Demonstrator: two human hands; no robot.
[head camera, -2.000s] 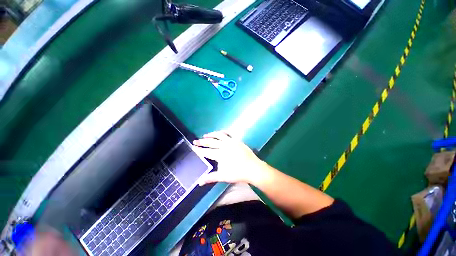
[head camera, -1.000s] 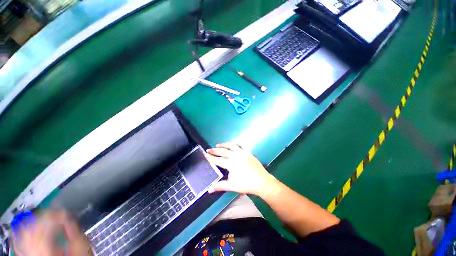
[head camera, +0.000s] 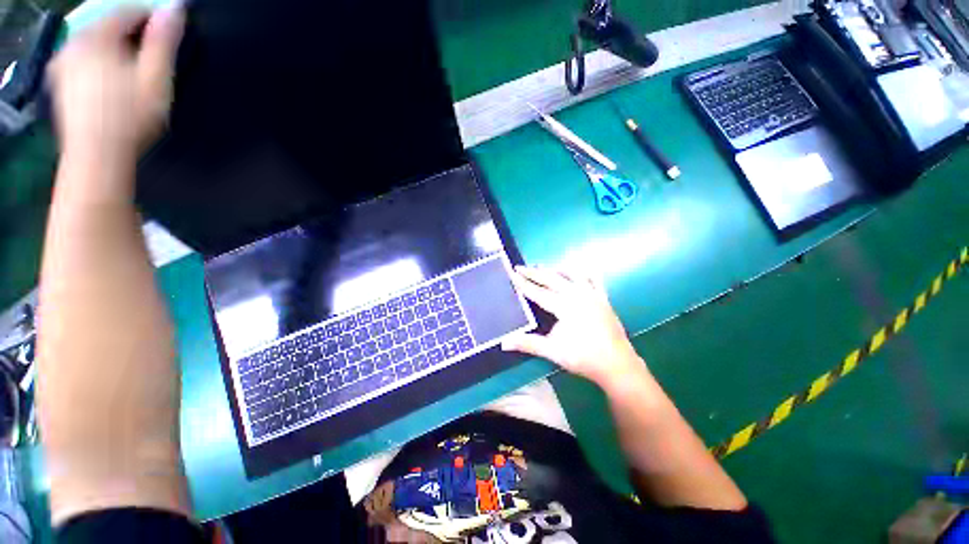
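Note:
The laptop lies with its silver-edged keyboard (head camera: 356, 361) facing up on a black mat (head camera: 255, 459). Its black screen (head camera: 308, 96) is raised and runs to the top of the picture. My left hand (head camera: 119, 90), slightly blurred, is at the screen's upper left corner, its fingers closed on the edge; the fingertips are partly cut off by the picture's top. My right hand (head camera: 574, 324) grips the laptop's right edge beside the touchpad, thumb at the near side and fingers at the far side.
Light-blue scissors (head camera: 613, 193), a thin silver strip (head camera: 579, 140) and a slim black tool (head camera: 653, 149) lie right of the laptop. A smaller open laptop (head camera: 799, 175) and other dark devices stand farther right. A black cylindrical tool (head camera: 622, 40) hangs over the bench's back edge.
My left hand has moved from the lower left up to the screen's corner, and the screen now stands higher. My right hand stays at the laptop's right edge. The view has turned.

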